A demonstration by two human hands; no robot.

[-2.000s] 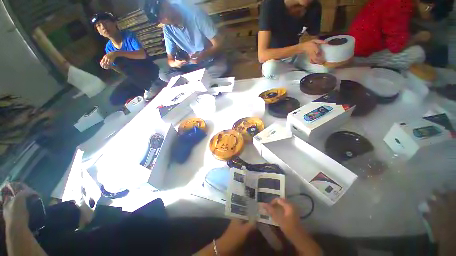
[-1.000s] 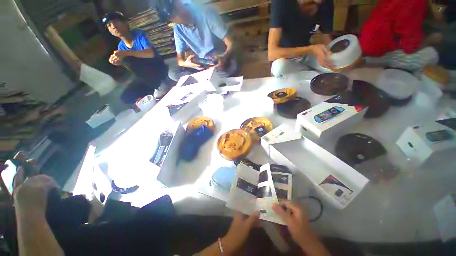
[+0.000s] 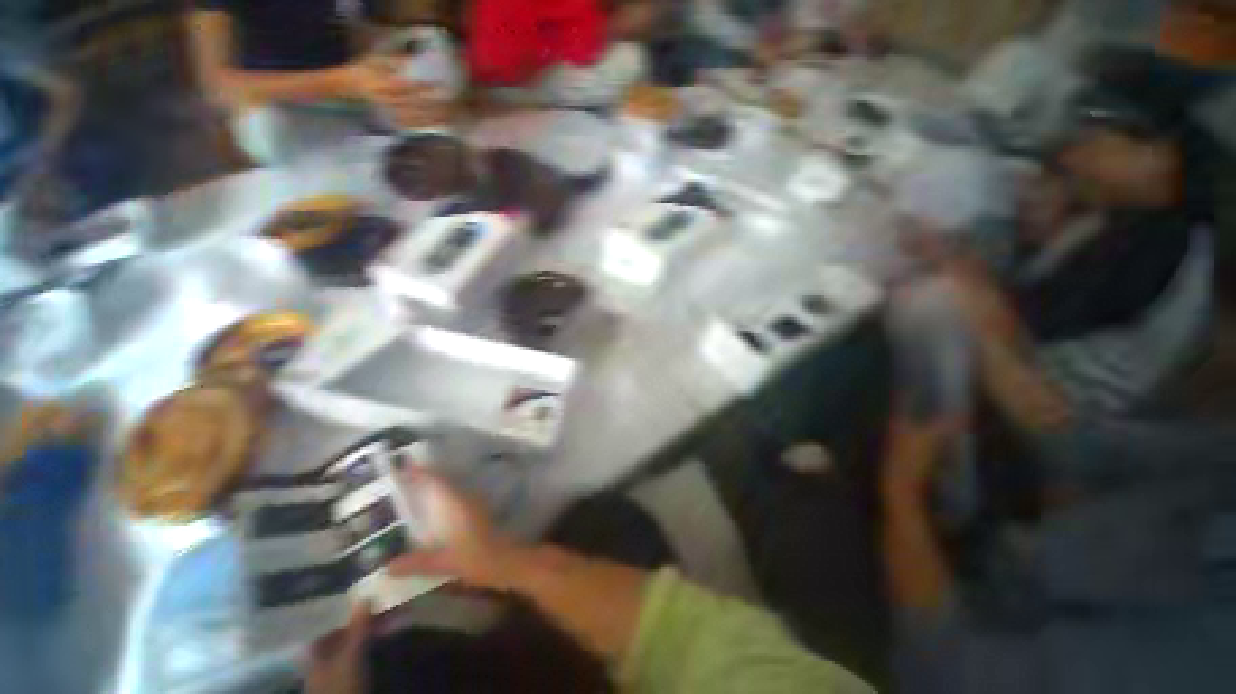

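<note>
The frame is blurred. A white leaflet with dark printed blocks (image 3: 305, 536) is held open over the near edge of the table, at the lower left. My right hand (image 3: 454, 529) grips its right side, with the arm in a yellow-green sleeve. My left hand (image 3: 339, 658) is at its lower edge, small, blurred and partly cut off by the bottom of the picture; its fingers touch the leaflet. A long white open box tray (image 3: 447, 386) lies just beyond the leaflet.
A yellow round container (image 3: 187, 450) and light-blue cloth (image 3: 197, 610) lie left of the leaflet. White product boxes (image 3: 447, 258), (image 3: 657, 244) and dark round plates (image 3: 545, 304) lie beyond. An open white box (image 3: 786, 325) is at the right edge, near seated people (image 3: 1111, 244).
The view has swung to the right, so the table's right side and more people show. The leaflet now sits lower left, still held, and appears opened wider. The right sleeve has come into view.
</note>
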